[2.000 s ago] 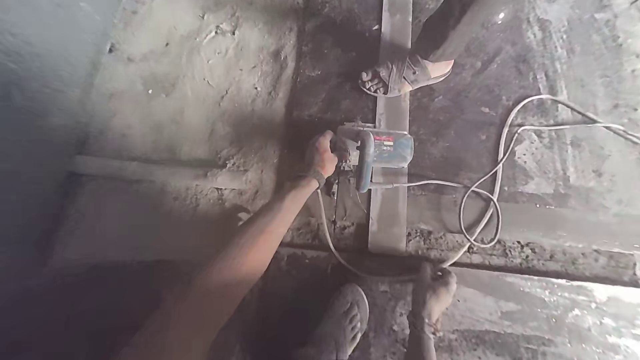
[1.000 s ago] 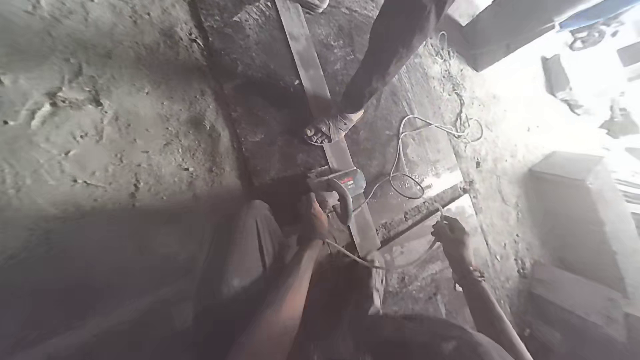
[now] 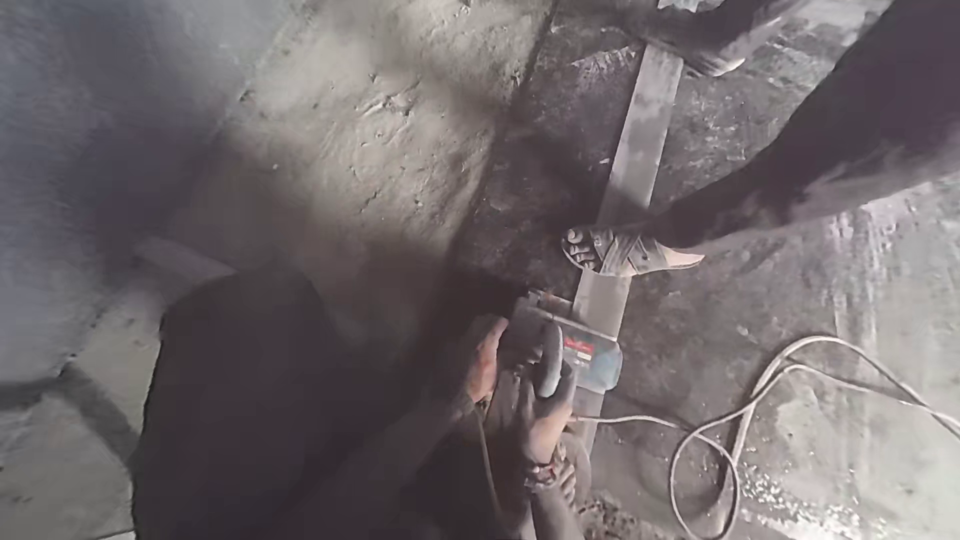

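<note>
A blue handheld power saw, apparently a circular or marble cutter, rests across a long flat grey strip of stone or board. My right hand grips its rear handle, the wrist wearing a bracelet. On the tool's left side is my left hand, touching its body; shadow hides its fingers. A thin hose or cord runs down from beside my left hand. The blade cannot be seen. Another person's sandalled foot presses on the strip just beyond the saw.
The other person's second foot stands near the strip's far end. A pale cable lies looped on the dusty floor at the right. Rough concrete spreads at the left. My dark-clothed knee is at the lower left.
My right hand has moved from the right, where it was near the thin hose or cord, to the saw's handle. My left hand stays at the saw. The view has shifted.
</note>
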